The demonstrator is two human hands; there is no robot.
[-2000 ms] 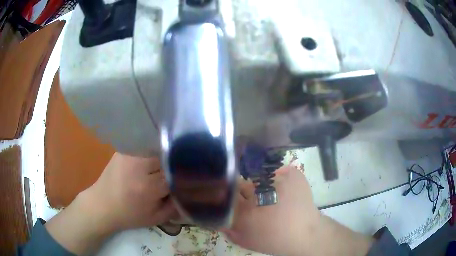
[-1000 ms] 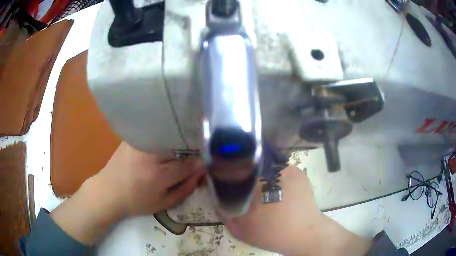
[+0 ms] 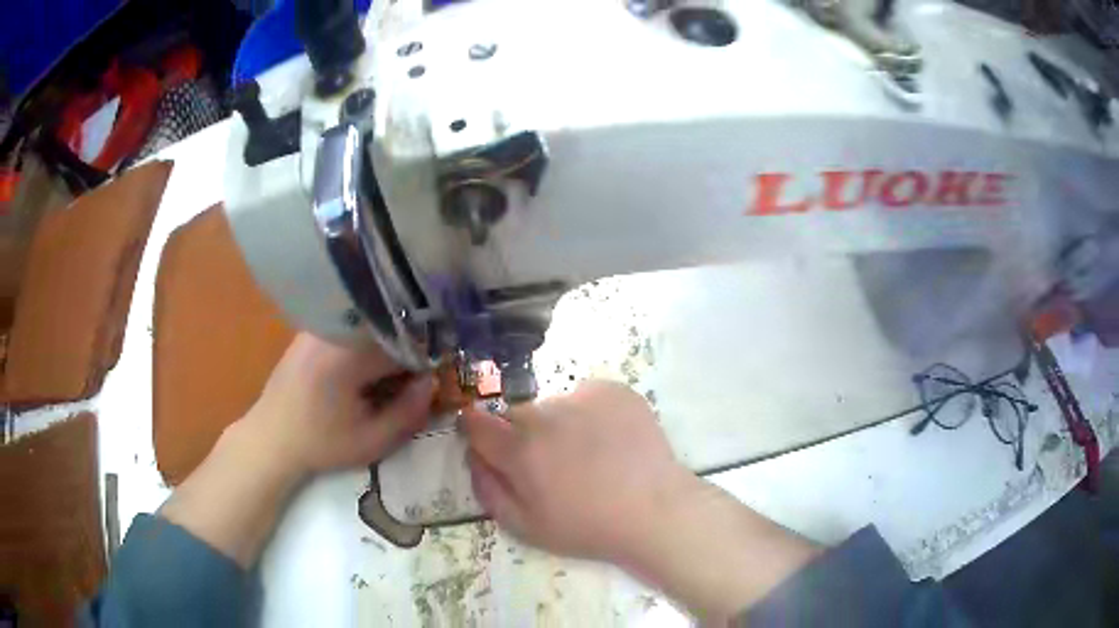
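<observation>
The off-white sewing machine head (image 3: pixel 638 172) with red LUOKE lettering stands over the stained white table. My left hand (image 3: pixel 338 399) is left of the needle area, fingers bent and close together at the presser foot (image 3: pixel 522 374). My right hand (image 3: pixel 577 460) is just right and in front of it, its fingertips close to the left ones. A small orange-brown lit patch shows between the fingertips; whether either hand grips something is hidden. A brown panel (image 3: pixel 215 344) lies left of the machine, partly behind the head.
Stacked brown panels (image 3: pixel 86 288) lie far left, with a rougher brown panel (image 3: pixel 55 503) nearer. A narrow dark strip (image 3: pixel 112 513) lies beside it. Eyeglasses (image 3: pixel 982 399) lie on the right. A blue bin (image 3: pixel 273 43) and red items are behind.
The view has shifted, so the machine head sits higher and farther off and the needle area shows. Both hands stay near the presser foot, with the fingertips now visible.
</observation>
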